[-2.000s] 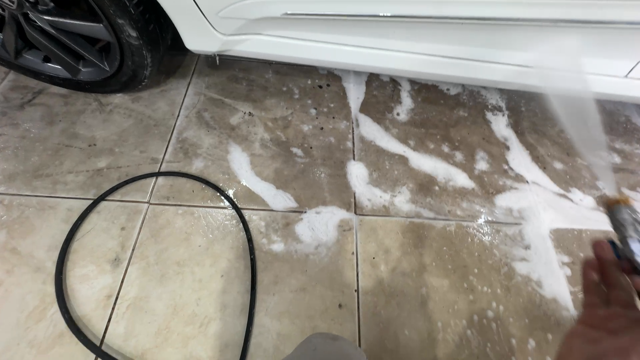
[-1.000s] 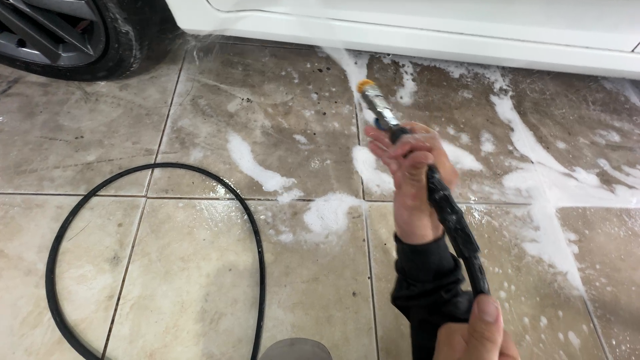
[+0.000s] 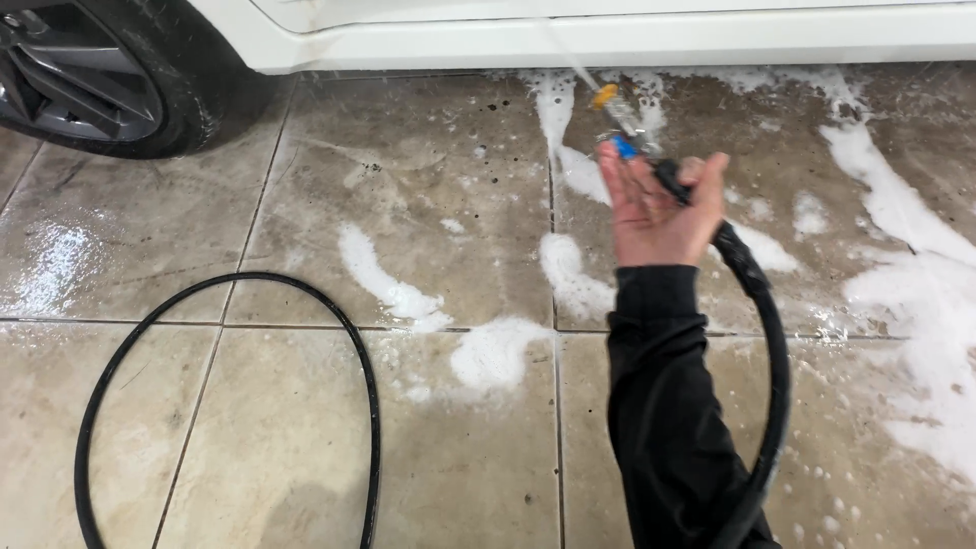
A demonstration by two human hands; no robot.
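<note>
My right hand (image 3: 663,206), palm up in a black sleeve, holds a black-handled spray lance (image 3: 625,118) loosely between fingers and thumb. The lance has a metal barrel and a yellow-orange nozzle tip (image 3: 605,96); a blue piece (image 3: 624,147) shows by my fingertips. A thin jet (image 3: 572,57) leaves the tip towards the white car's sill (image 3: 457,46). From the lance a thick black hose (image 3: 774,358) curves down along the right of my forearm. My left hand is out of view.
A black hose loop (image 3: 371,404) lies on the beige tile floor (image 3: 457,473). White foam patches (image 3: 499,354) are scattered over the tiles, with a larger one (image 3: 930,335) at the right. A tyre and dark alloy wheel (image 3: 91,76) stand at the upper left.
The lance, at the right edge two seconds ago, is now near the middle, under the car. A second hand seen at the bottom one second ago has left the view.
</note>
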